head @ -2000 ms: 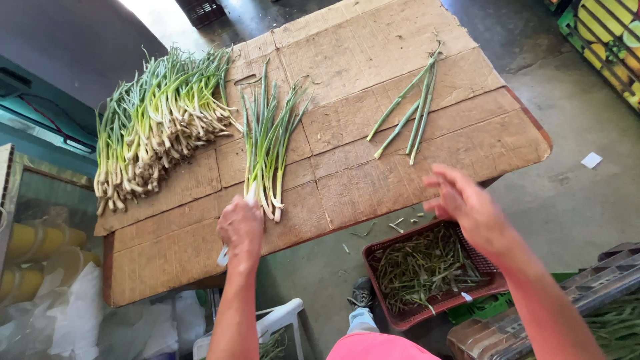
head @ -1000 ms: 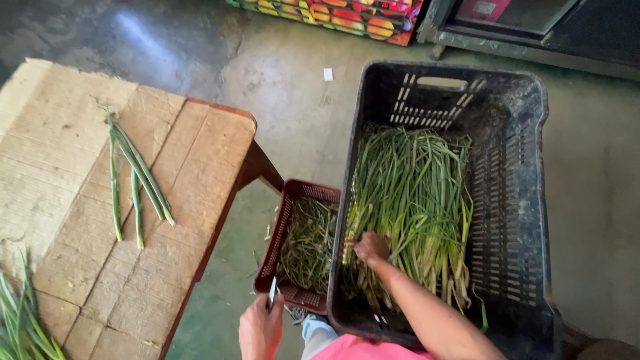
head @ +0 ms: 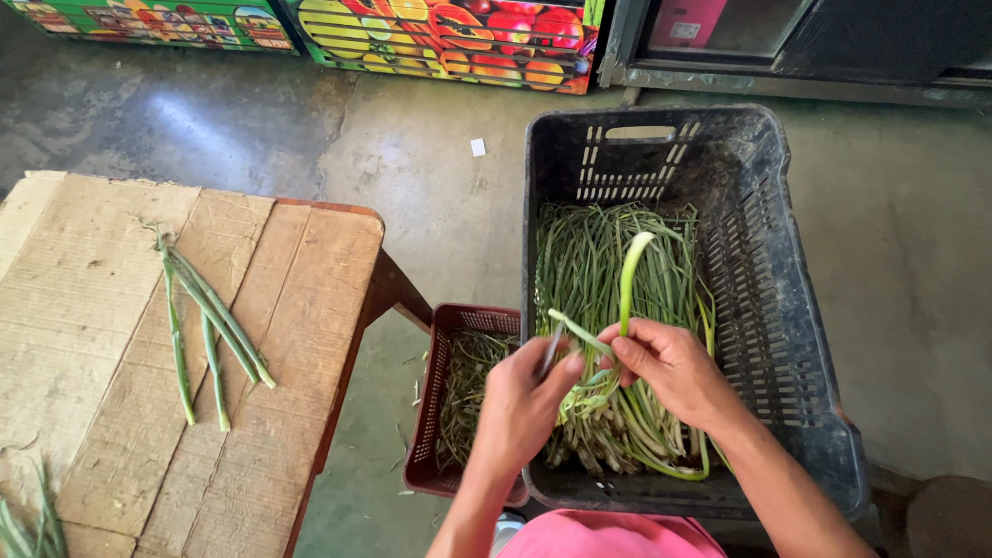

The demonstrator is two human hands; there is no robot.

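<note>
My right hand (head: 674, 368) pinches a green onion (head: 632, 279) by its stalk, with the white end pointing up. Close on its left, my left hand (head: 531, 391) grips a small knife (head: 551, 350), its blade upward beside a pale leaf or stalk that reaches across from the right hand. Both hands are above a black plastic crate (head: 806, 302) holding a heap of green onions (head: 612, 240), roots toward me. Several green onions (head: 221, 325) lie on the cardboard-covered table (head: 93, 310), and part of another bunch (head: 31, 519) shows at its lower left corner.
A dark red plastic crate (head: 422, 434) with green trimmings (head: 473, 372) stands on the floor between table and black crate. Scraps lie beside it. A small white piece (head: 477, 147) is on the floor. Fruit-printed panels (head: 449, 39) and a dark cabinet (head: 744, 77) stand at the back.
The view has swung right from the table to the black crate. My right hand, down among the crate's onions a second ago, is now raised with one. My left hand has come up beside it with the knife.
</note>
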